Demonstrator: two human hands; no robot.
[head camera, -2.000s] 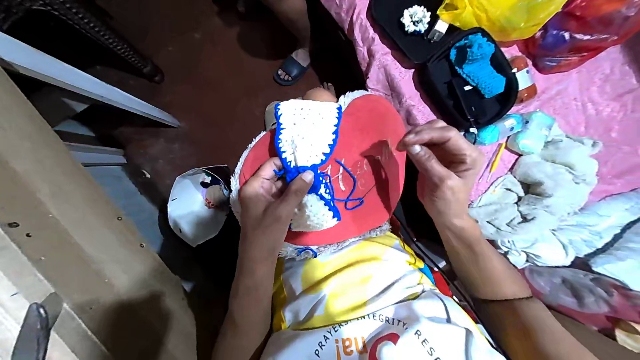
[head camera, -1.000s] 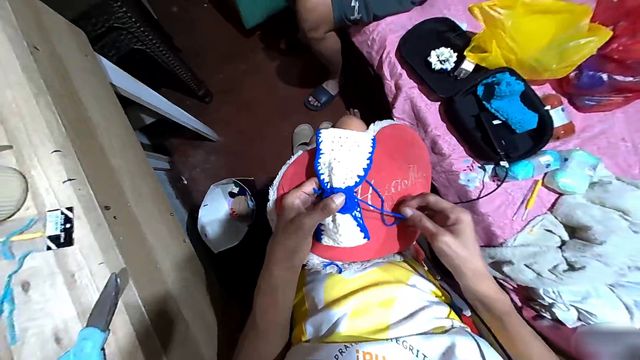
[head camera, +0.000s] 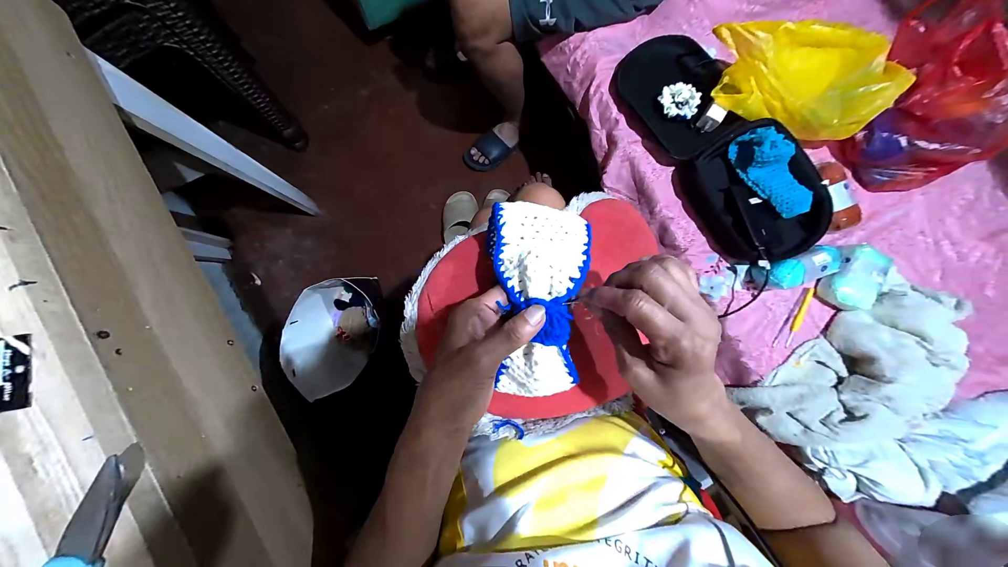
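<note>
A white crocheted bow (head camera: 542, 252) with blue edging and a blue yarn wrap (head camera: 554, 321) at its middle lies over a red heart-shaped cushion (head camera: 457, 276) with a fluffy white rim, on the lap. My left hand (head camera: 480, 339) grips the bow at its wrapped middle, thumb on top. At the wrap's right side, my right hand (head camera: 657, 327) pinches a thin needle-like tool (head camera: 573, 302) between thumb and forefinger; its exact kind is too small to tell. A short blue yarn end (head camera: 508, 428) shows at the cushion's lower edge.
Left is a wooden table (head camera: 157, 331) with a blade (head camera: 102, 504); a white bin (head camera: 315, 346) stands below. On the pink cloth (head camera: 929, 252) at right are an open black case (head camera: 701, 213), a yellow plastic bag (head camera: 811, 79), yarn and crumpled fabric (head camera: 882, 370). A person's leg (head camera: 496, 79) shows ahead.
One second ago my right hand held blue yarn out to the right of the bow; now it is close against the wrap. My left hand still holds the bow's middle.
</note>
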